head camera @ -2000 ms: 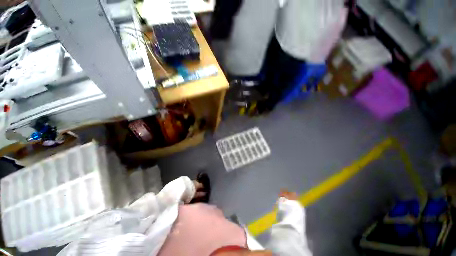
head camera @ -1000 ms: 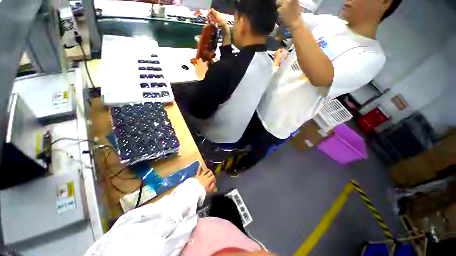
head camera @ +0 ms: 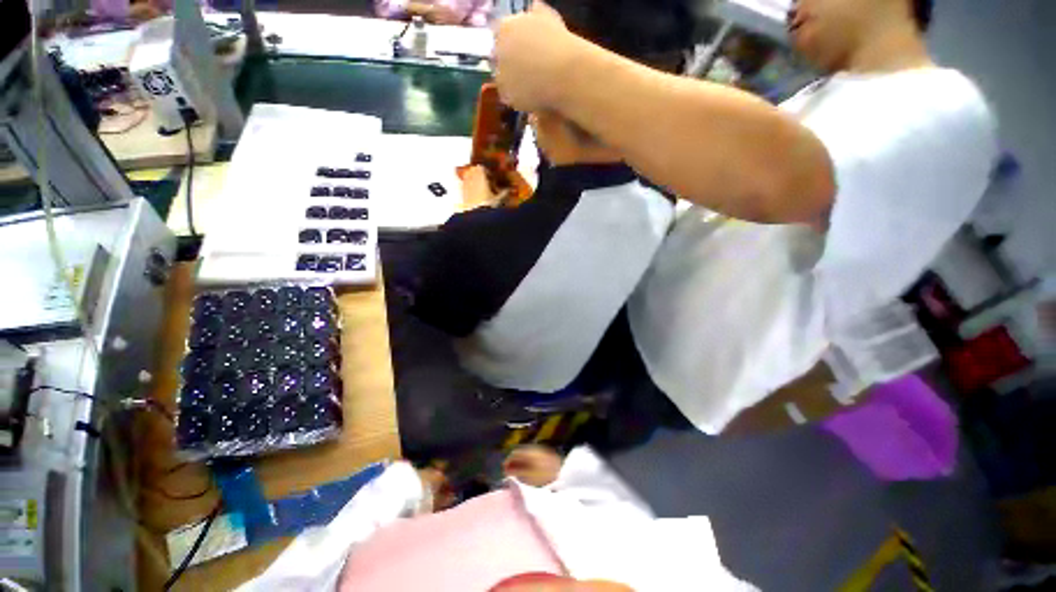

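A tray of black moulded parts (head camera: pixel 261 372) in clear film lies on the wood-coloured bench at left. Beyond it, a white board (head camera: pixel 269 174) carries rows of small black parts (head camera: pixel 336 213). My left hand (head camera: pixel 438 486) is low in the view, at the sleeve end near my body, partly hidden and blurred. My right hand (head camera: pixel 533 465) is just to its right, also small and blurred. Both are off the bench, right of its edge. I cannot make out the fingers or anything held.
Blue film (head camera: pixel 324 503) lies on the near bench. A seated person (head camera: pixel 556 278) holds an orange-brown object (head camera: pixel 496 127). A standing person (head camera: pixel 741 312) is close at right, one arm stretched across. Metal equipment (head camera: pixel 81 382) stands at left. A purple bin (head camera: pixel 897 428) stands on the floor.
My left hand has left the bench edge and drawn back towards my body. My right hand has come into view. The standing person's arm now reaches across in front of the seated person.
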